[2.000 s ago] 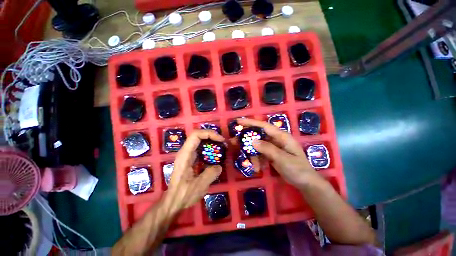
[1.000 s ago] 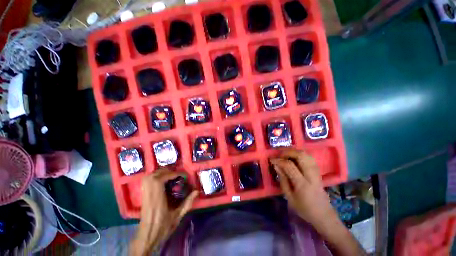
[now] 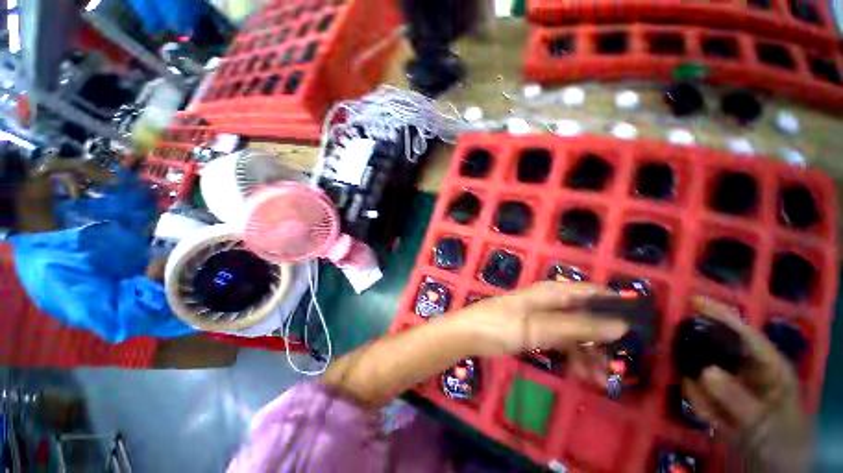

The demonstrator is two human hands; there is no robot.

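Observation:
The red foam tray [image 3: 592,440] lies tilted in view, with dark watch bodies in many pockets. Some screens show a red heart, as on one watch at the tray's left side [image 3: 432,298]. My left hand [image 3: 531,319] reaches over the tray, blurred, with a dark watch body [image 3: 629,314] at its fingertips. My right hand [image 3: 763,393] holds another dark watch body [image 3: 707,347] between thumb and fingers, screen dark. A green pad [image 3: 530,405] lies in a front pocket. The pockets under my hands are partly hidden.
White charging pucks [image 3: 625,100] stand behind the tray, with tangled cables [image 3: 399,115] at their left. A pink fan [image 3: 292,222] and a round fan [image 3: 226,277] stand left. A person's blue sleeve [image 3: 97,277] is far left. Stacked red trays [image 3: 356,65] stand behind.
The view has swung left, so the tray sits further right and the fans and another person show. My hands have moved from the front pockets further up the tray, with dark watches in them.

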